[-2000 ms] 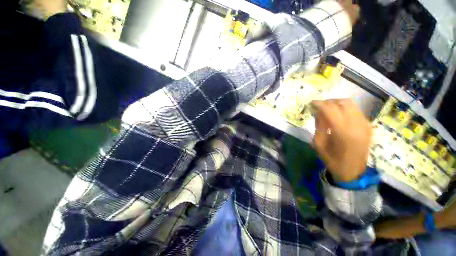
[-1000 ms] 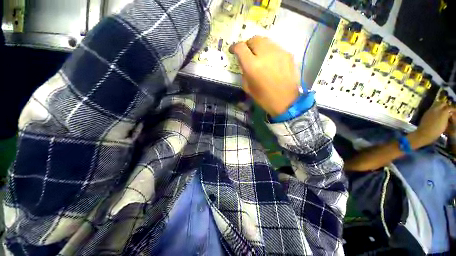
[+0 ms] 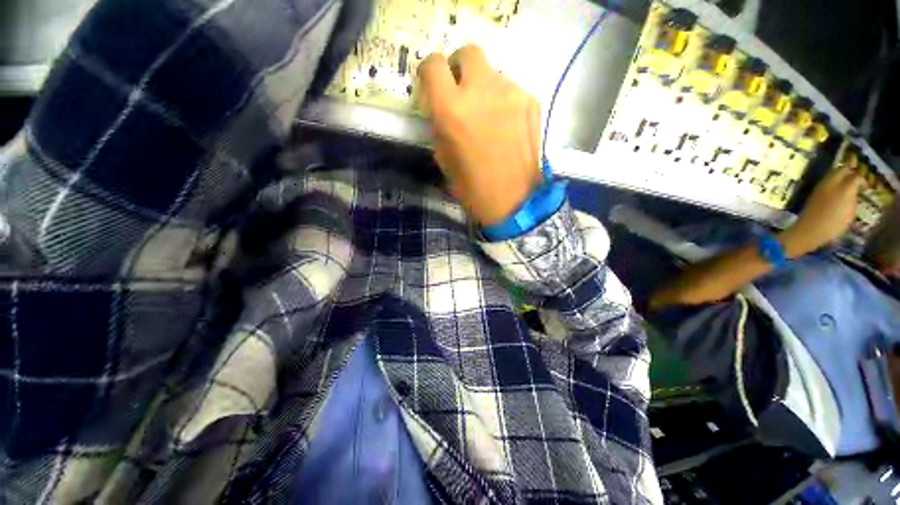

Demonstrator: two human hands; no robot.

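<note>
My right hand [image 3: 484,133], with a blue strap [image 3: 530,210] on its wrist, is over the front part of a cream circuit board panel [image 3: 380,59] at top centre. Its thumb and fingertips are close together at the board; whether they hold a component is too small and blurred to tell. The hand covers part of the panel. My left hand is out of the picture; only its plaid sleeve [image 3: 187,108] runs up past the top edge.
A panel with yellow-and-black parts [image 3: 711,128] lies on the line to the right, past a grey gap. A blue cord [image 3: 562,84] rises from the strap. A neighbour's hand [image 3: 831,207] works at the far right. The metal rail [image 3: 380,123] runs along the front.
The view has shifted, and my right hand appears further left in it, still over the panel. My left sleeve reaches beyond the top edge, where its cuff and part of the hand showed earlier.
</note>
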